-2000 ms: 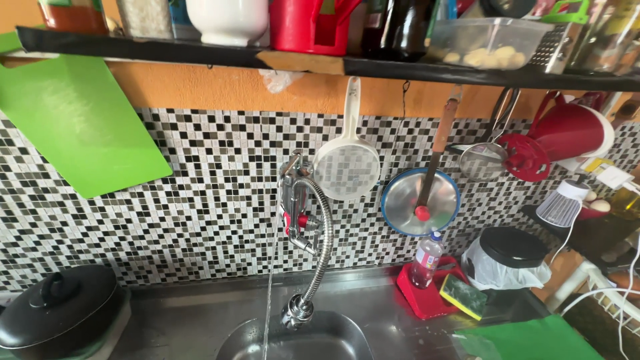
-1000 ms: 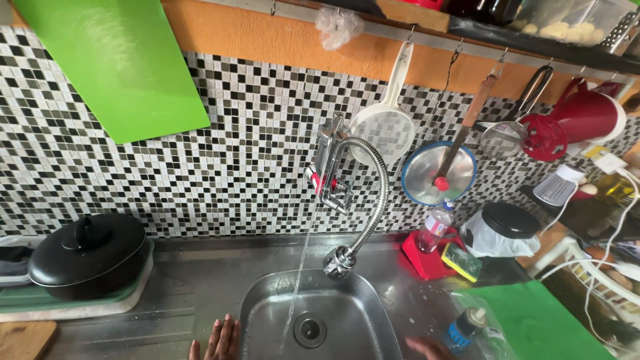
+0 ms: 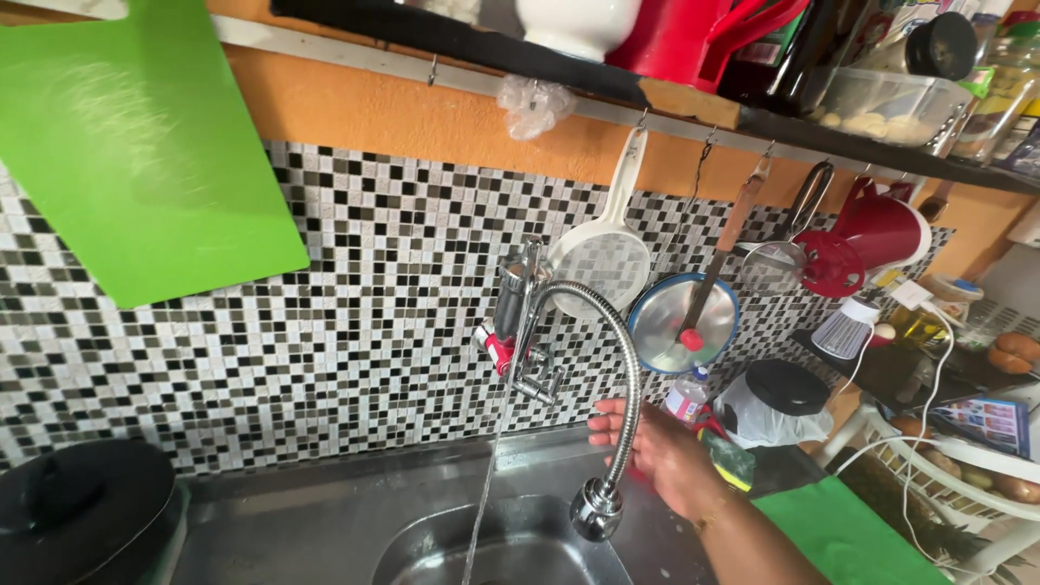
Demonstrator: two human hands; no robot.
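Observation:
My right hand [image 3: 654,447] reaches in from the lower right, fingers apart and empty, just behind and beside the flexible metal spout [image 3: 630,349] of the wall faucet [image 3: 520,325]. Whether it touches the spout I cannot tell. The spout's chrome spray head [image 3: 597,509] hangs over the stainless steel sink basin [image 3: 504,520]. A thin stream of water [image 3: 490,479] falls from the faucet's other outlet into the basin. Behind my hand stand a plastic bottle [image 3: 686,396] with a pink label and a green and yellow sponge [image 3: 729,461]. My left hand is out of view.
A black lidded pot [image 3: 81,512] stands at the left. A green cutting board [image 3: 146,154], a white strainer [image 3: 603,260] and a blue-rimmed lid [image 3: 662,321] hang on the wall under the shelf [image 3: 601,77]. A bin with a black lid [image 3: 784,387] and white cables [image 3: 918,455] are at the right.
My right hand has moved up and forward from the lower edge to beside the spout. My left hand, seen left of the basin a second ago, has left the view.

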